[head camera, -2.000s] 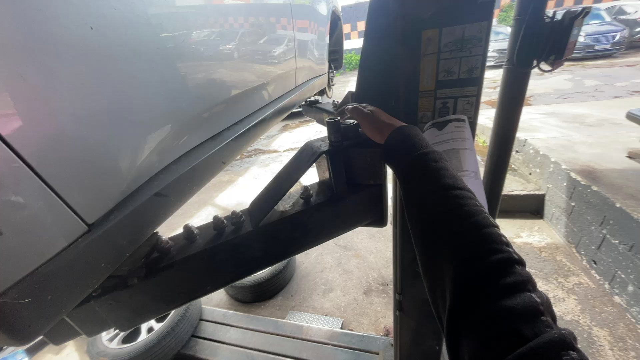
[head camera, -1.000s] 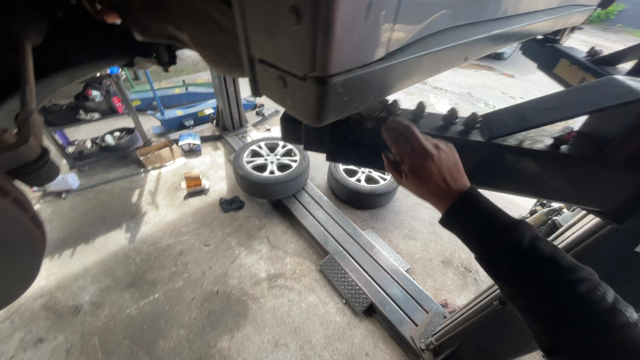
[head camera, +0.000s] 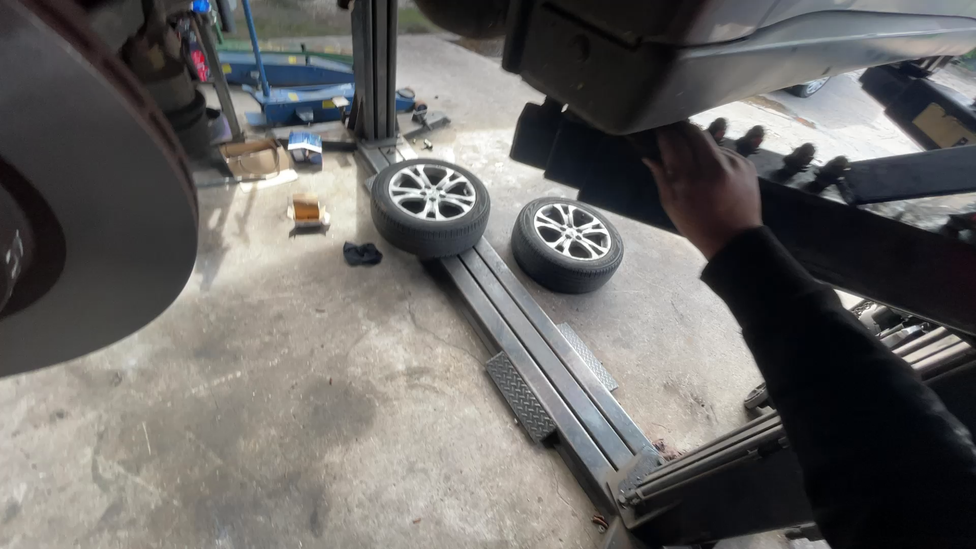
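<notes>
My right hand (head camera: 705, 179), in a black sleeve, is raised to the lift arm (head camera: 854, 252) under the sill of a raised car (head camera: 686, 69). Its fingertips reach up by the lower edge of the sill and are partly hidden there, so what they touch or grip cannot be told. Several dark threaded studs or pads (head camera: 797, 158) stand in a row on the lift arm, just right of the hand. A brake disc (head camera: 99, 191) fills the upper left of the view. My left hand is not in view.
Two wheels with tyres (head camera: 431, 194) (head camera: 572, 236) lie below, one on the lift's steel base beam (head camera: 534, 351). A lift post (head camera: 375, 69), blue floor jacks (head camera: 297, 103), a cardboard box (head camera: 255, 158), a small open box (head camera: 307, 212) and a black cloth or glove (head camera: 362, 254) are farther off.
The view has swung from the lift post and arm to beneath the car. My right hand has left the lift arm's post end and is now near its outer end, by the sill.
</notes>
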